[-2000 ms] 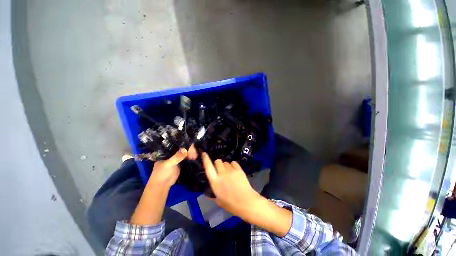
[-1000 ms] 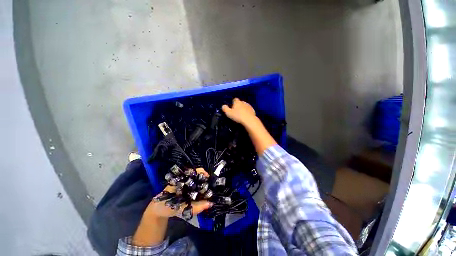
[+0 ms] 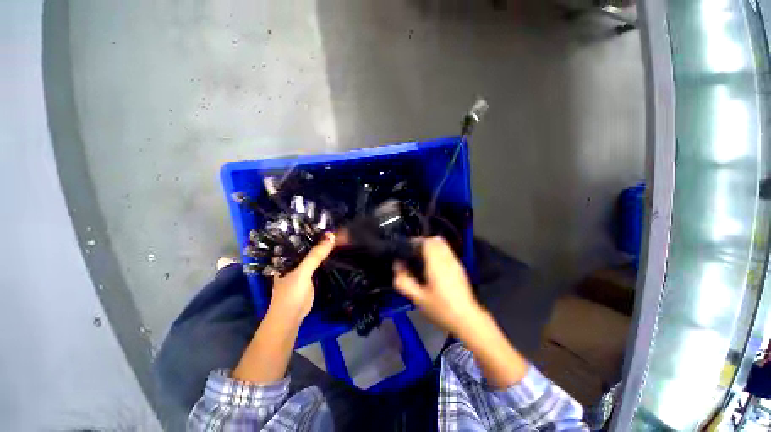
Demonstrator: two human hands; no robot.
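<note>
A blue bin (image 3: 347,156) full of black cable assemblies (image 3: 355,295) stands at my knees. My left hand (image 3: 298,283) is closed around a bunch of cables over the bin's left half, with many silvery plugs (image 3: 292,226) fanned out beyond the fingers. My right hand (image 3: 435,283), over the bin's right part, is shut on a black cable; the thing between the two hands is blurred. A cord with a silvery plug (image 3: 476,115) sticks up past the bin's far right corner.
The green-topped bench (image 3: 706,211) with its grey edge runs along the right. A blue container (image 3: 631,221) and a brown cardboard box (image 3: 587,329) are beside the bench. A blue stool-like frame (image 3: 410,350) is under the bin's near side. Grey floor lies ahead.
My right hand has come back from the bin's far side towards my left hand, now with a cable. My left hand has moved forward with its bunch. A plugged cord now rises at the far right corner.
</note>
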